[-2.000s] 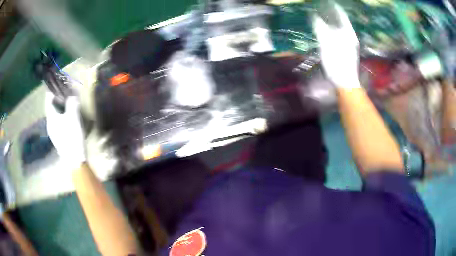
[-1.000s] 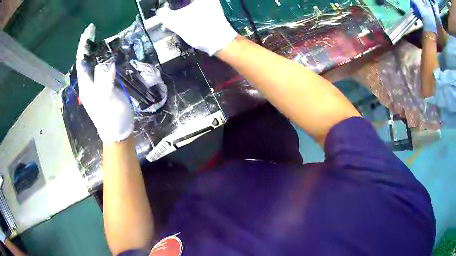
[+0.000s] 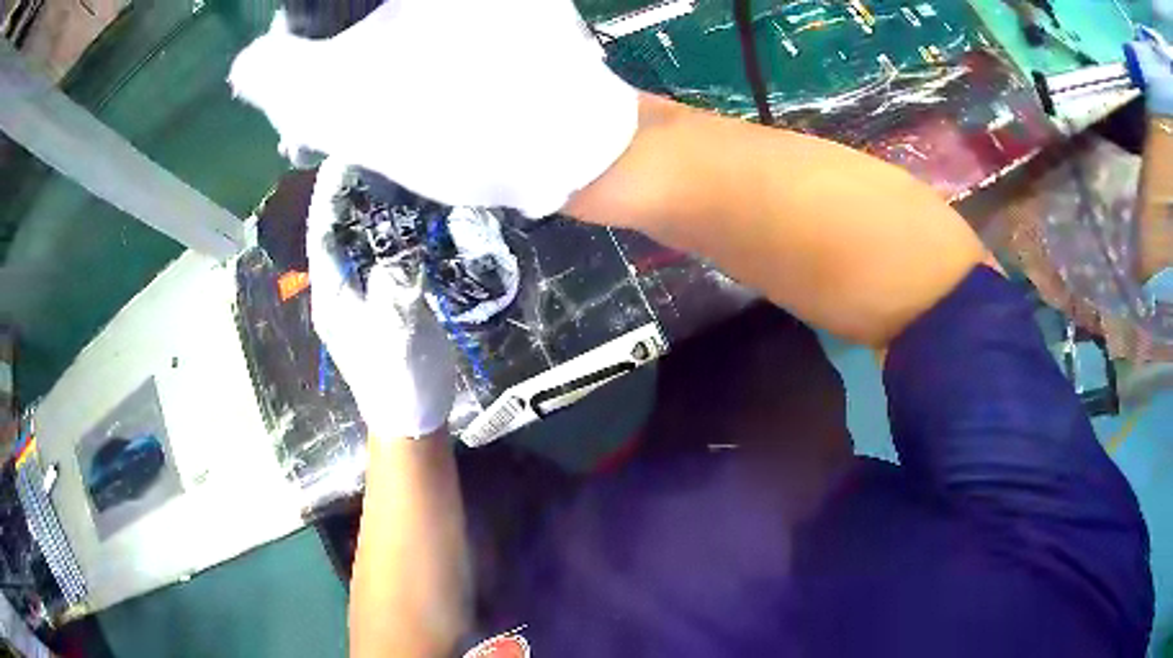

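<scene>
My left hand (image 3: 386,328), in a white glove, holds a small dark assembly (image 3: 376,225) with bright metal details above the black mat. My right hand (image 3: 450,109), also in a white glove, is large and close to the camera, above and beyond the assembly. It is closed around a thick dark cylinder (image 3: 332,13), likely an electric screwdriver, cut off by the top edge. The right hand hides the cylinder's lower end and the upper side of the assembly. A crumpled white bundle (image 3: 486,264) lies on the mat right of my left hand.
The shiny black mat (image 3: 579,283) has a slotted silver-white strip (image 3: 566,383) at its front edge and an orange label (image 3: 293,284). A pale board (image 3: 219,450) with a picture sheet (image 3: 129,463) is at left. A black cable (image 3: 751,58) hangs behind. Another person's gloved hand (image 3: 1151,71) is far right.
My right hand has come from the back of the mat to above my left hand, now with the dark cylinder in it. The left hand has shifted slightly right and down in view.
</scene>
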